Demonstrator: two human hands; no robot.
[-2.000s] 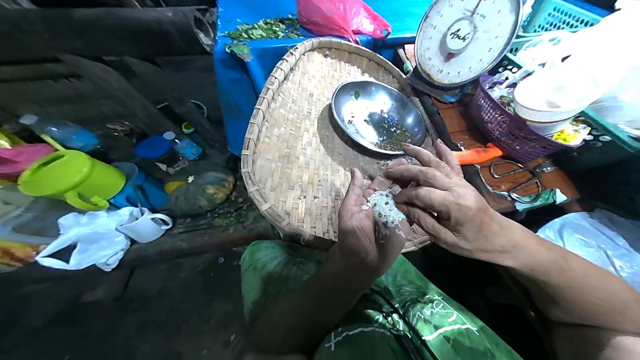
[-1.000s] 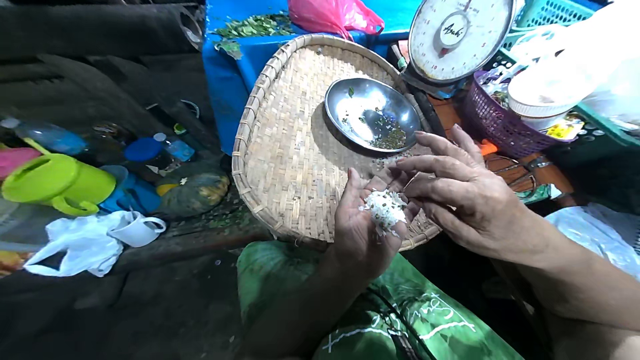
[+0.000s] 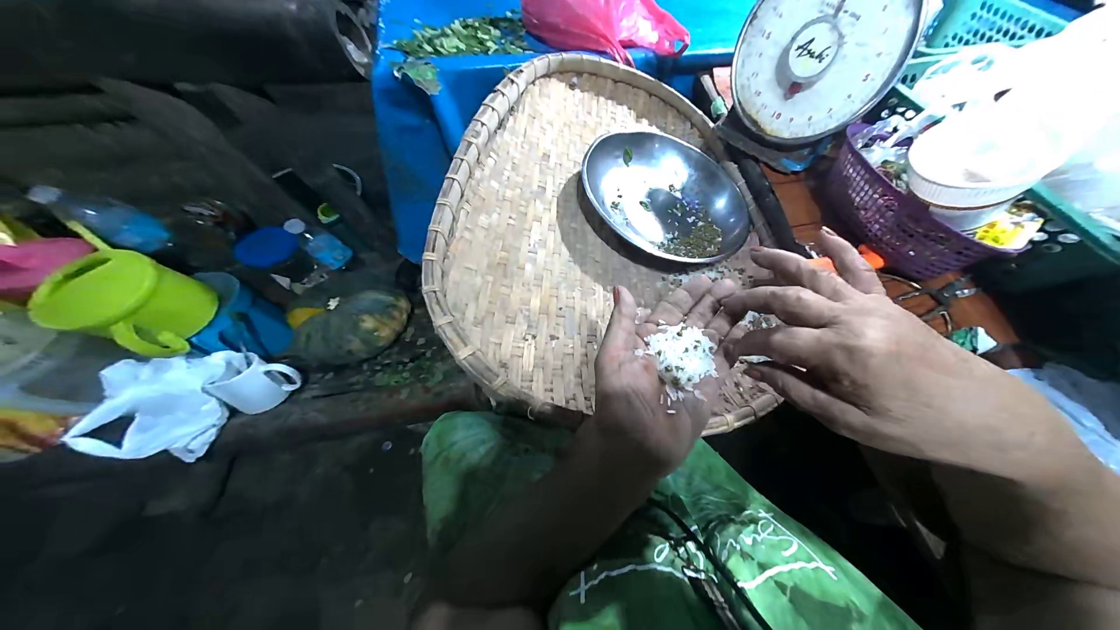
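Palm up, my left hand (image 3: 652, 385) holds a small heap of white grains mixed with darker bits (image 3: 682, 357). My right hand (image 3: 814, 324) hovers palm down just right of the heap, fingers spread and slightly bent; whether it pinches anything cannot be told. Both hands are over the near right part of a woven bamboo winnowing tray (image 3: 516, 254), and more pale grains lie on the tray by the right fingers. Beyond the hands, a shiny metal bowl (image 3: 634, 206) on the tray contains small dark greenish bits and a leaf.
A dial scale (image 3: 822, 66) stands at the back right, beside a purple plastic basket (image 3: 884, 219). A blue table (image 3: 407, 175) bears green leaves and a pink plastic bag (image 3: 595, 26). To the left are a lime-green watering can (image 3: 122, 293), a squash (image 3: 354, 328) and a white bag (image 3: 162, 407).
The heap in my left palm is more spread out than two seconds ago. My right fingers have moved a little away from it, to the right.
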